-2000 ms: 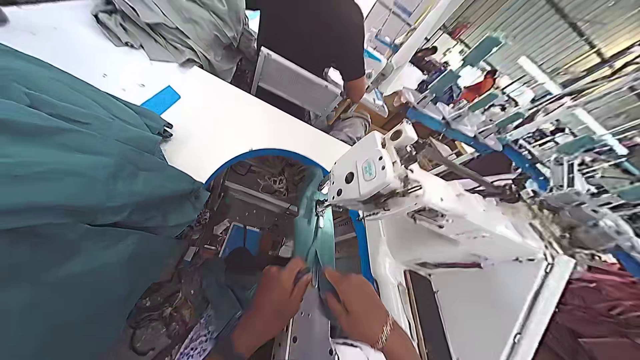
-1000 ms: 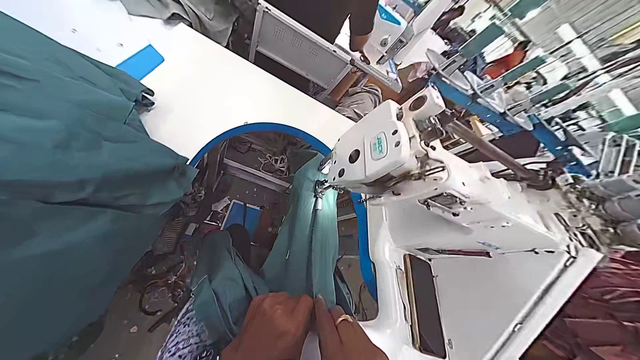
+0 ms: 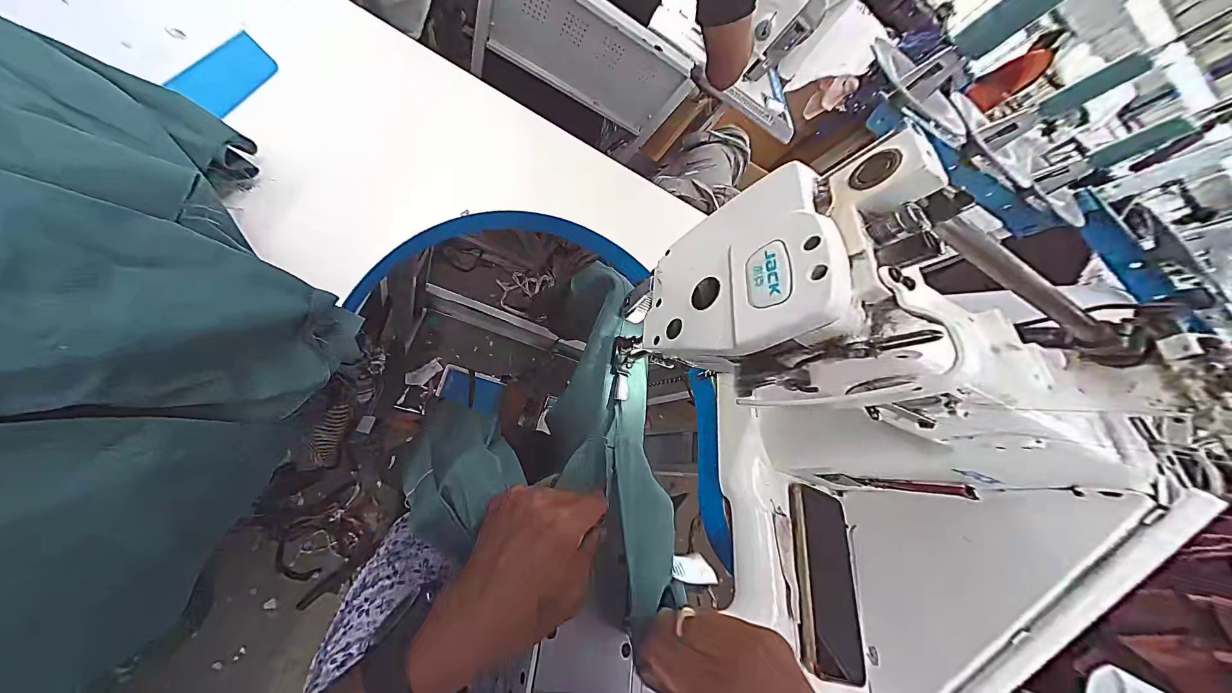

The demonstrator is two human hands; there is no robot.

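Observation:
A strip of teal fabric (image 3: 626, 481) runs from under the needle area of a white Jack sewing machine (image 3: 760, 279) down toward me. My left hand (image 3: 544, 544) is closed on the left part of this fabric, over the machine's narrow bed. Lower and to the right, my right hand (image 3: 717, 654) grips the fabric's lower right edge, a ring on one finger. The two hands are apart. The presser foot (image 3: 623, 380) rests on or just over the cloth; which of the two is not plain. Fingertips of both hands are partly hidden.
A large pile of teal fabric (image 3: 125, 337) hangs over the left of a white table (image 3: 404, 125) with a blue-edged cutout. A blue flat piece (image 3: 226, 75) lies on the table. Beyond it, a co-worker's arm (image 3: 729, 48) shows beside another machine. Scraps lie on the floor below.
My hands, side by side a second ago, are now apart, the right one lower and to the right. The view has shifted closer to the machine.

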